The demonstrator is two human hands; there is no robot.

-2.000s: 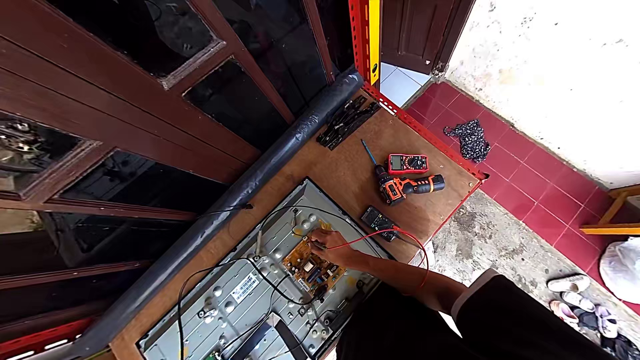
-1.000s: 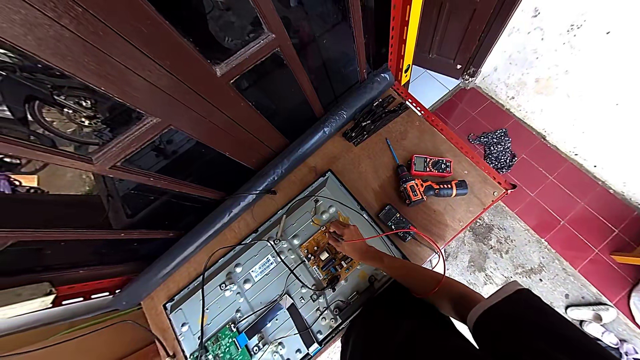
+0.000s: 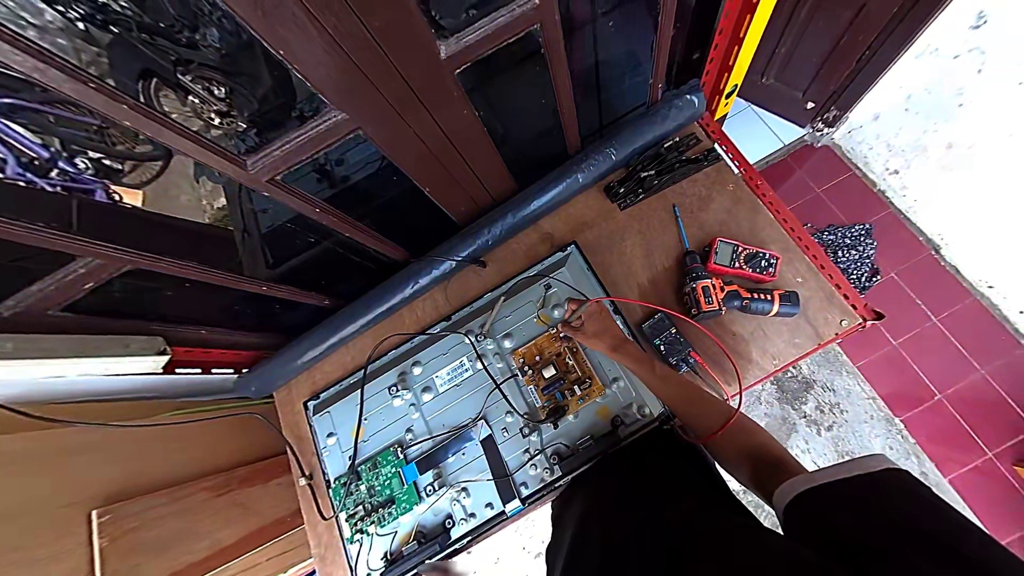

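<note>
My right hand [image 3: 594, 326] is closed around a test probe on a red lead [image 3: 704, 318], at the upper right edge of a tan circuit board [image 3: 566, 360]. The probe's tip is too small to make out. That board is mounted on the metal back of a flat-screen display panel [image 3: 436, 344], with a green circuit board [image 3: 382, 490] at its lower left. The red lead loops right to a black multimeter [image 3: 666, 340] beside the panel. A black cable crosses the panel. A skin-coloured patch at the bottom edge may be part of my left hand; its hold cannot be seen.
On the wooden bench [image 3: 632, 240] lie an orange and black cordless drill [image 3: 724, 298] with a long blue-tipped bit, a red multimeter [image 3: 744, 260] and black plastic strips [image 3: 660, 172]. A dark rolled sheet [image 3: 512, 224] runs along the back. Wooden boards [image 3: 192, 520] stand at lower left.
The view has shifted, bringing more of the green board and the bench's left side into sight. My right hand stays by the upper part of the tan board.
</note>
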